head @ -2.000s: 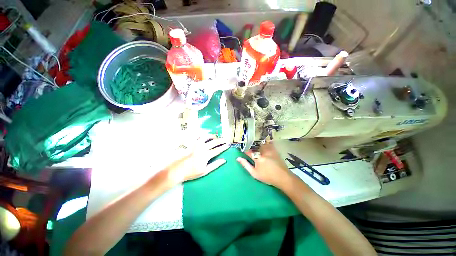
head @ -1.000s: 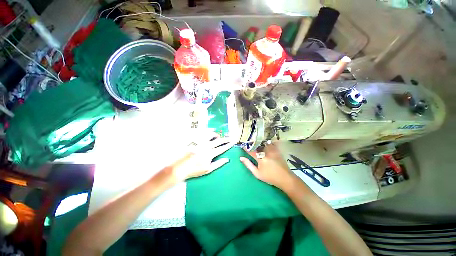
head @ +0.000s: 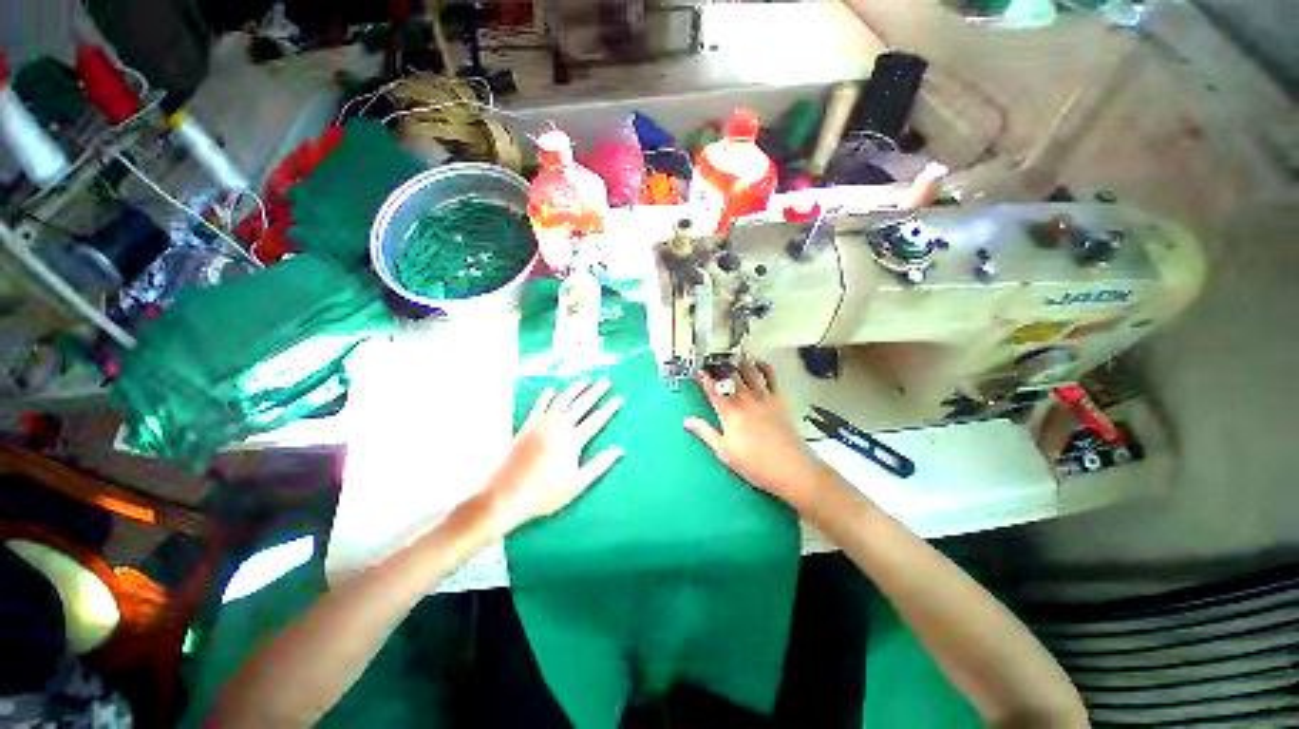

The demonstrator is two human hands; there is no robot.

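A green cloth panel (head: 655,499) lies flat under the needle area of the cream sewing machine (head: 983,285) and hangs over the table's front edge. A part of it also shows behind the needle area. My left hand (head: 556,453) rests flat on the cloth, left of the needle, fingers spread. My right hand (head: 755,434) lies at the cloth's right edge, close to the presser foot (head: 681,368), fingers partly bent, with a ring-like item on one finger. Dark thread snips (head: 862,440) lie on the table right of my right hand.
A metal bowl (head: 385,257) with green scraps stands behind left, beside a green cloth stack (head: 242,356). Two red-capped bottles (head: 567,200) (head: 734,174) stand behind the needle area. Thread cones (head: 32,140) are at upper left. A small parts tray (head: 1094,434) is at the right end.
The green cloth now reaches farther behind the needle and lies straighter. My left hand has moved slightly left of the needle. The camera view has shifted.
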